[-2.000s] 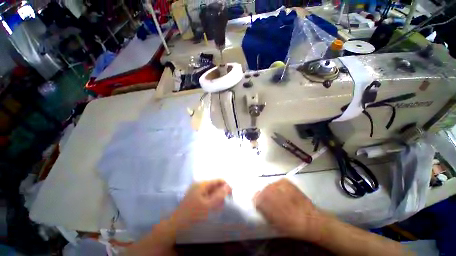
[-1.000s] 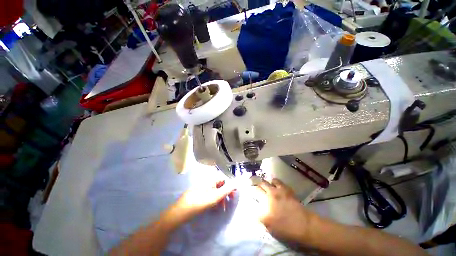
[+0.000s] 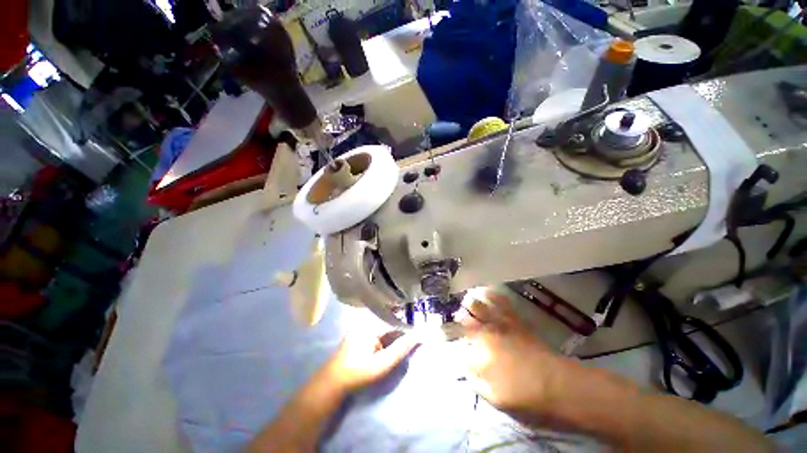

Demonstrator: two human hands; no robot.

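Note:
The light blue-grey cloth [image 3: 239, 354] lies over the table left of the needle and under my hands. My left hand [image 3: 367, 358] is on the cloth just left of the needle, thumb and fingers close together. My right hand [image 3: 504, 354] lies on the cloth just right of the needle, fingertips beside the presser foot [image 3: 431, 311]. Lamp glare washes out the fingertips and the cloth there, so a grip or a small part cannot be made out. The cream sewing machine head [image 3: 566, 212] reaches over from the right.
Black-handled shears [image 3: 699, 358] and dark red snips [image 3: 556, 305] lie right of my right hand. A white tape roll [image 3: 347, 190] sits on the machine's left end. A dark lamp or post [image 3: 265, 66] stands behind it. Clear plastic [image 3: 787, 345] hangs at the right edge.
Both hands have moved from the table front up to the needle, with the cloth under them. The view has come closer to the machine head.

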